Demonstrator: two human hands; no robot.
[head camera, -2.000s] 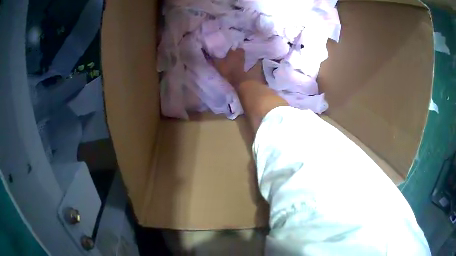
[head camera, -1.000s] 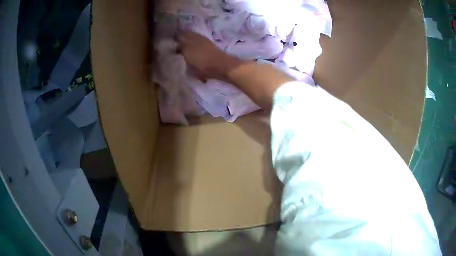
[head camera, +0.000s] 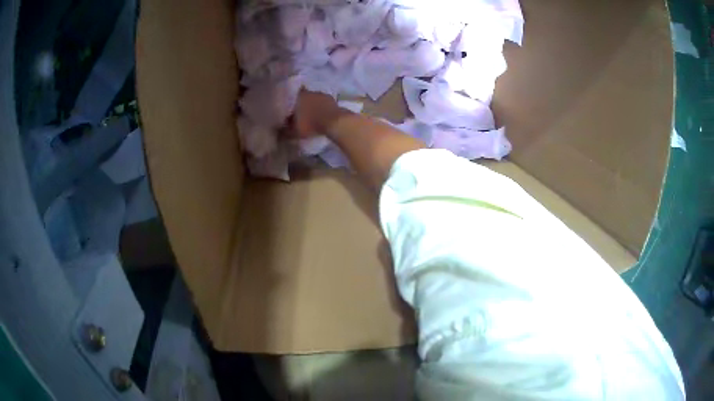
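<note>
A large open brown carton holds a heap of white-pinkish wrapped bundles at its far end. My right hand, bare, reaches in from the lower right in a white sleeve. It is among the bundles at the heap's near left part, beside a pinkish bundle. My fingertips are hidden, and I cannot tell whether they grip a bundle. A bright glare washes out the heap's upper right. My left hand is not in view.
A grey metal frame with a bolted bracket stands left of the carton. Crumpled white-grey sheets lie beyond it. A green surface with white scraps is on the right, with a dark object at the edge.
My right hand has moved from the heap's middle to its left part, then slightly down and right. Bundles near my wrist have shifted or gone, and brown cardboard shows there.
</note>
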